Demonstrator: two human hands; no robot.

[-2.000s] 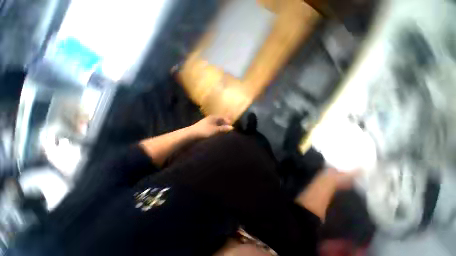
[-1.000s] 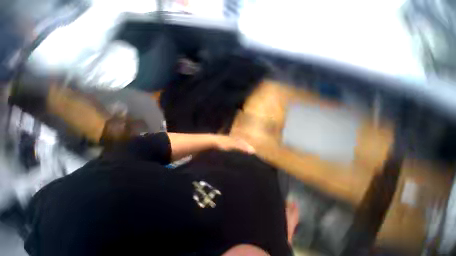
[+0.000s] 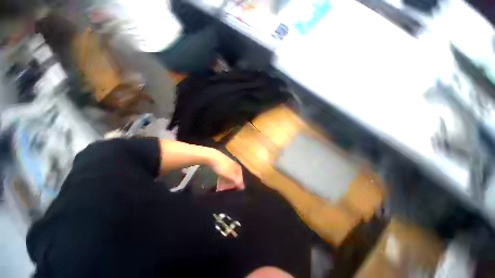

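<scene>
The wooden bench stands just in front of me, with orange-brown planks. A flat grey seat pad lies on it. My left hand is bent in toward my black top, near the bench's near end. Its fingers look curled, but blur hides whether they hold anything. My right hand is not in view.
A black garment heap lies at the bench's far left end. A long white table runs along the upper right. Cluttered pale cloth is at left. Another wooden bench shows at lower right.
The view has swung round, and the bench now slants down to the right. My left hand has bent inward toward my top. My right hand, seen two seconds ago, is out of view.
</scene>
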